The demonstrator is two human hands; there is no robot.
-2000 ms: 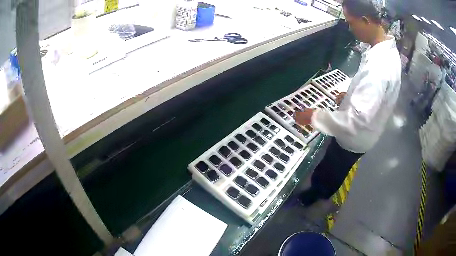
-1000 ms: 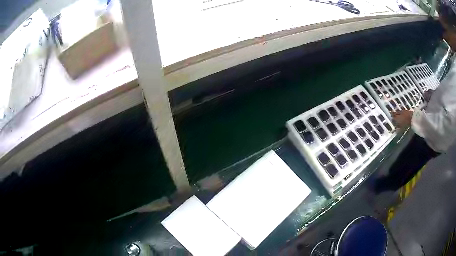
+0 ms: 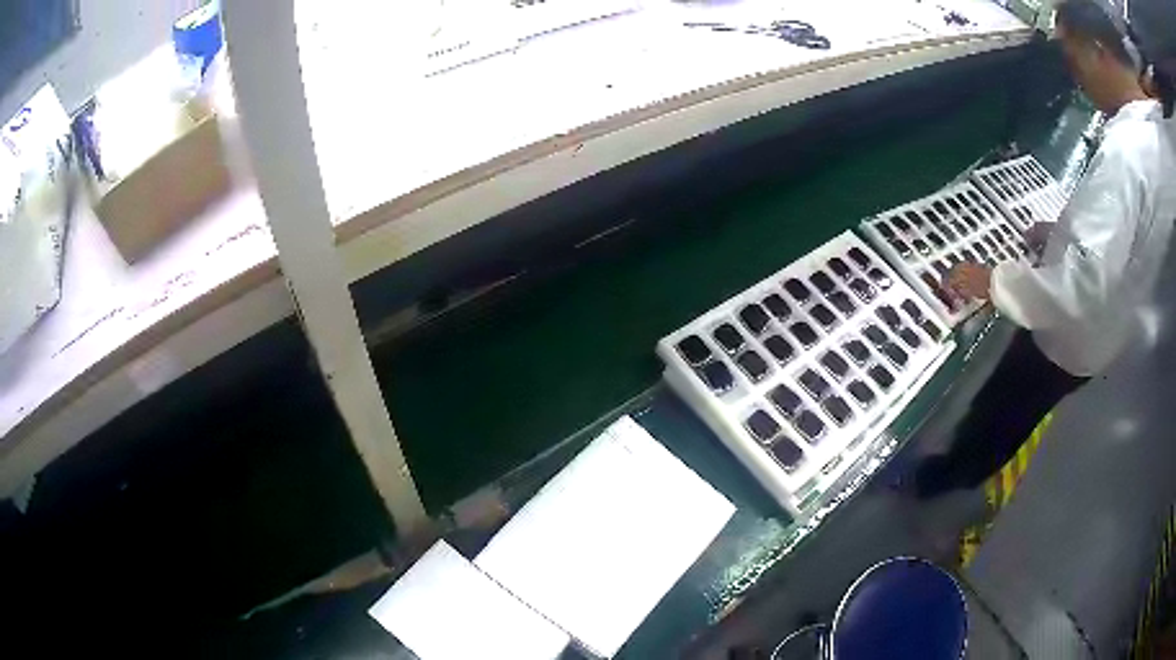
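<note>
Neither of my hands is in view. Nearest in front of me, a white blister tray (image 3: 729, 415) lies on the green ledge (image 3: 671, 580), its square pockets holding dark watch bodies (image 3: 814, 383). Left of it, a large plain white carton or lid (image 3: 606, 535) lies flat. A smaller white one (image 3: 467, 609) lies beside it at the lower left, cut off by the picture's bottom edge.
A second tray (image 3: 922, 264) and a third (image 3: 1019, 187) lie further along. A person in a white top (image 3: 1090, 245) has a hand at the second. A blue stool (image 3: 900, 616), pale post (image 3: 316, 258), dark green belt (image 3: 542, 335), and white bench with scissors (image 3: 789, 32) and cardboard box (image 3: 165, 187) also show.
The view has swung right, then slightly back left. The two white flat pieces and cardboard box show more fully than two seconds ago. The person's hand remains at the second tray.
</note>
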